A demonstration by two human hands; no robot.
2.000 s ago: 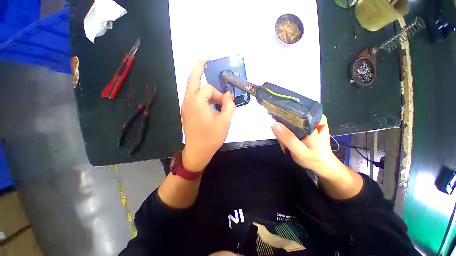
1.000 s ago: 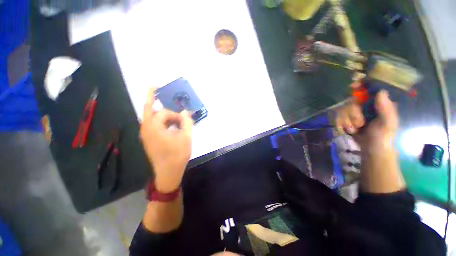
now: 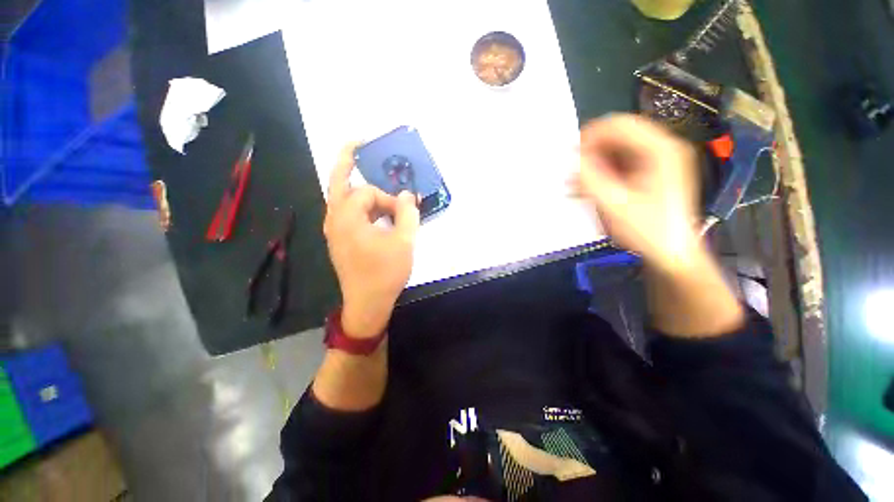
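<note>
A blue-grey square plate (image 3: pixel 412 154) with a dark round centre lies on the white paper. My left hand (image 3: pixel 371 235) holds it, with fingers at its left edge and its lower front edge. Its right front edge shows dark and green bits. My right hand (image 3: pixel 642 186) is blurred, off the plate to the right, over the paper's right edge; whether it holds anything small cannot be told. The soldering gun (image 3: pixel 747 147), with an orange trigger, rests at the right of the bench, its barrel over the solder waste tin (image 3: pixel 667 102).
A round dish of copper-coloured bits (image 3: pixel 498 60) stands on the paper (image 3: pixel 490 147). A red tool (image 3: pixel 231 194), dark-handled pliers (image 3: pixel 272 272) and a crumpled tissue (image 3: pixel 186 113) lie at left on the dark mat. A coiled spring (image 3: pixel 713 26) stands at upper right.
My right hand has let go of the soldering gun, which now lies at the right, and has moved back left towards the plate. My left hand stays on the plate.
</note>
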